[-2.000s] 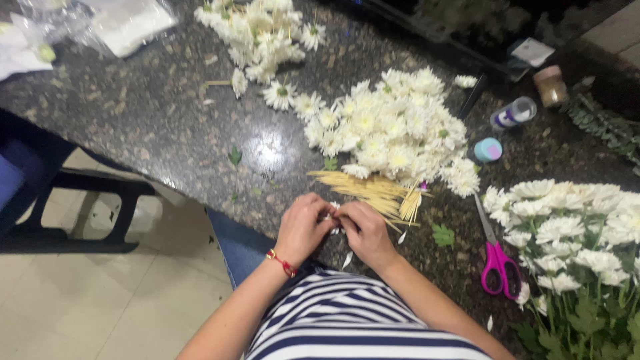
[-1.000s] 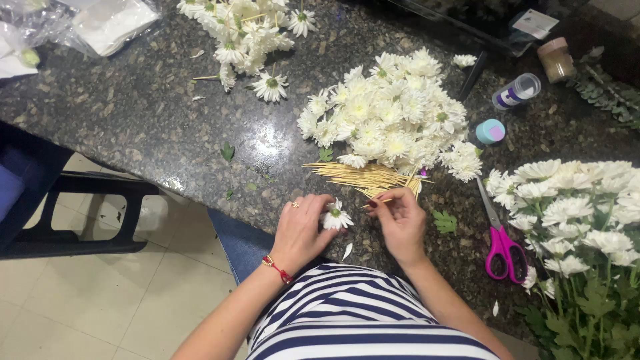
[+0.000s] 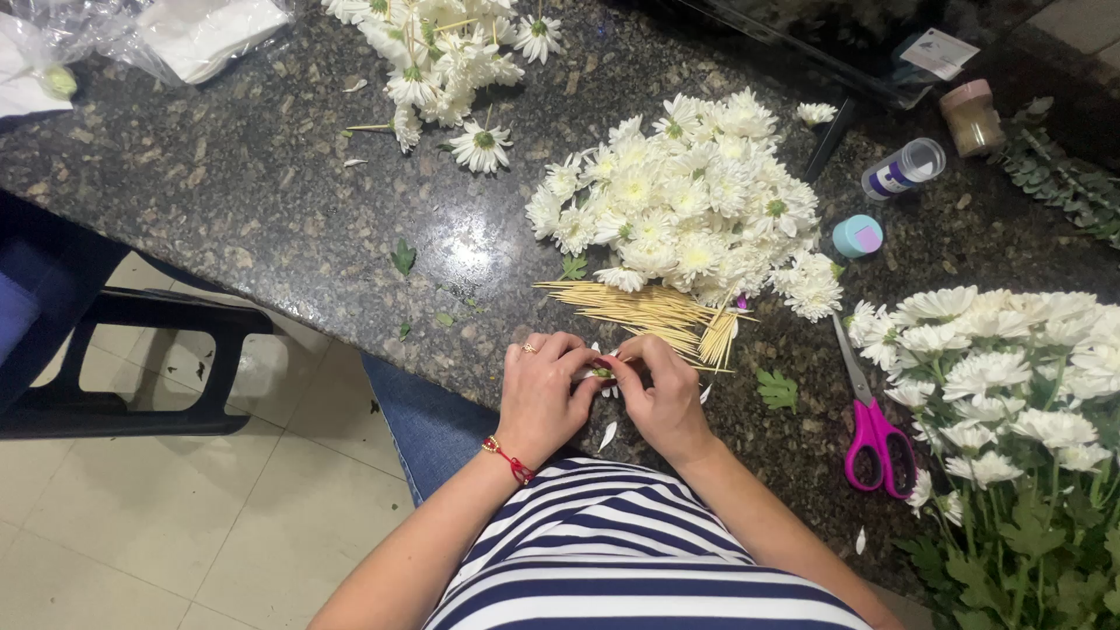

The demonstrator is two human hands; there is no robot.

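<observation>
Near the counter's front edge, my left hand [image 3: 544, 394] holds a white chrysanthemum head [image 3: 604, 374], its green base turned up between the fingers. The fingertips of my right hand [image 3: 662, 395] meet at that green base; whether they pinch a toothpick is hidden. Just beyond my hands lies a heap of wooden toothpicks [image 3: 643, 315]. Behind it is a big pile of cut white chrysanthemum heads [image 3: 691, 192]. Farther left, more heads [image 3: 437, 61] lie with picks sticking out of some, and a single one [image 3: 480, 147] lies beside them.
Pink-handled scissors [image 3: 875, 446] lie right of my hands, beside long-stemmed white chrysanthemums [image 3: 1015, 385]. Beyond are a teal lid [image 3: 857, 236], a clear container [image 3: 904, 168] and a pink-capped jar [image 3: 971, 118]. Plastic packaging [image 3: 206, 35] is at the back left, a black stool [image 3: 157, 359] below.
My right hand was at the toothpick heap one second ago and has come back to my left hand. The flower head in my left hand, then face-on, now shows its green base.
</observation>
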